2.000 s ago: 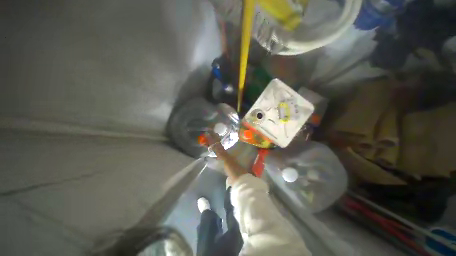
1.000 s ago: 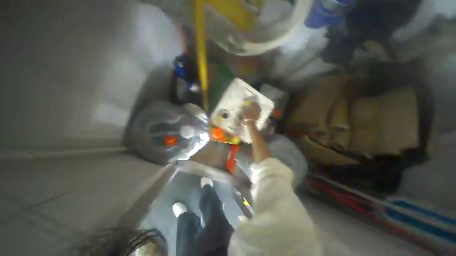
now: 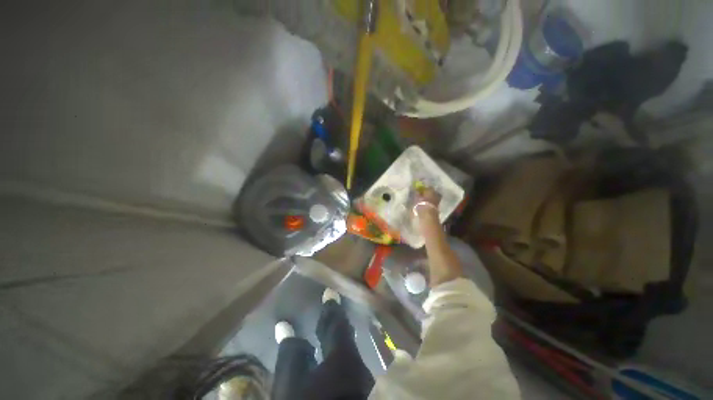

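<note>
The square white-topped tin (image 3: 403, 173) stands with its top facing me and a dark round opening near its left corner. My right hand (image 3: 427, 200) is on the right part of the top, at a small yellow patch. The fingers are small and blurred, so I cannot tell whether they grip anything. A white band shows on the hand. My left hand is not in view. A smaller orange tin or cap (image 3: 361, 226) touches the tin's lower left side.
Translucent jerrycans stand left (image 3: 262, 211) and below right (image 3: 403, 301) of the tin. A yellow pole (image 3: 359, 109) leans above it. Cardboard boxes (image 3: 621, 234) are at right, and a white-rimmed bucket (image 3: 469, 101) is above. A red object (image 3: 377, 267) lies between the jerrycans.
My right hand has left the orange cap on the left jerrycan and moved right onto the white-topped tin. It has stayed there since one second ago, while the camera view has shifted.
</note>
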